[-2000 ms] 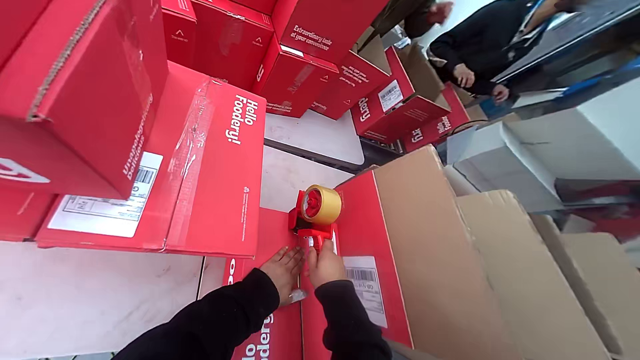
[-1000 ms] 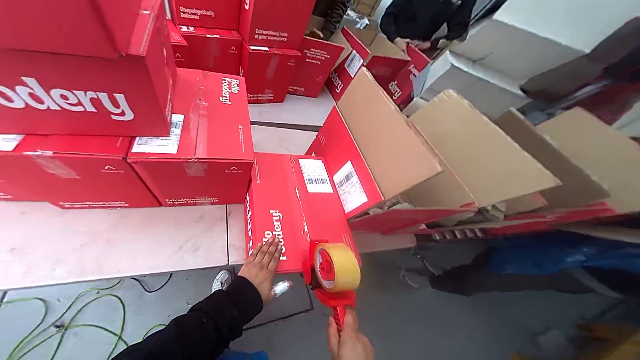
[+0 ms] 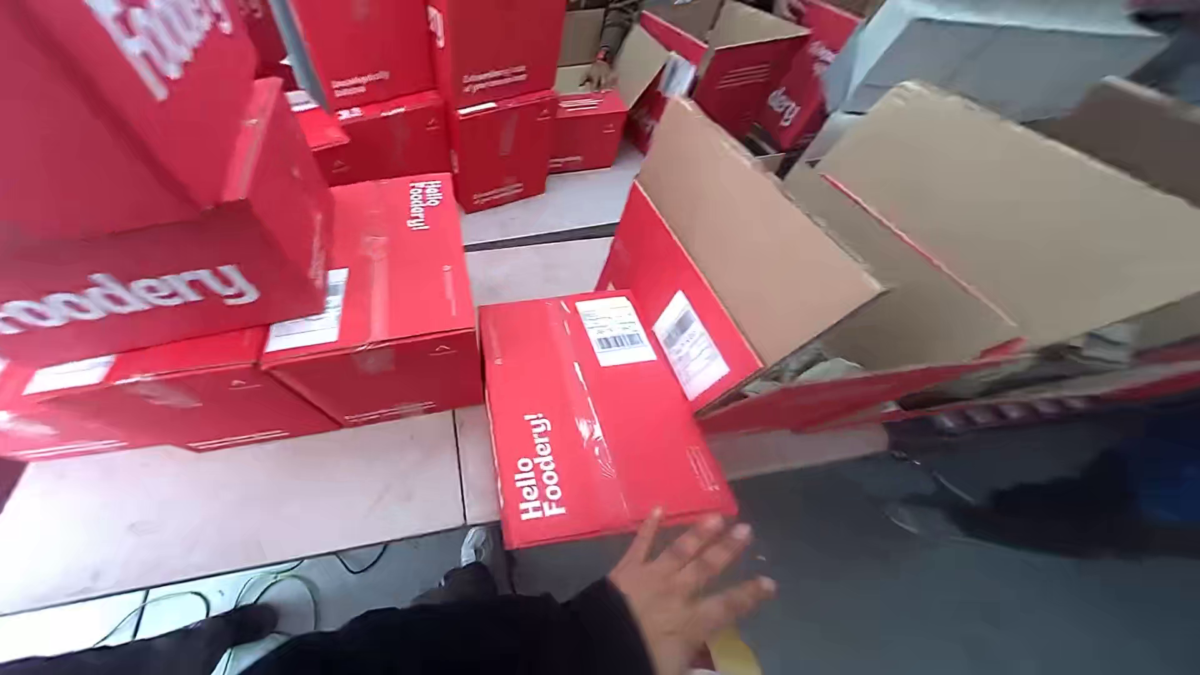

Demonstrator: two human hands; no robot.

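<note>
A closed red cardboard box (image 3: 600,422) with clear tape along its top seam and a white label (image 3: 615,330) lies on the pale table, its near end over the front edge. My left hand (image 3: 689,595) is at its near right corner, fingers spread and holding nothing; whether the fingertips touch the box cannot be told. Just below that hand, a yellow tape roll (image 3: 733,653) shows at the bottom edge of the view, mostly hidden. My right hand is out of view. Against the box's right side stands an open red box (image 3: 682,300) with raised brown flaps and a white label.
Closed red boxes (image 3: 375,281) are stacked at left on the pale table (image 3: 281,506). More red boxes (image 3: 506,150) stand behind, where another person's hand (image 3: 597,73) shows. Open cartons (image 3: 1012,216) line the right. Green cables (image 3: 281,600) lie on the floor.
My left hand has left the box's top at the left and is now by its near right corner. My right hand, seen earlier holding the tape dispenser, has gone out of view.
</note>
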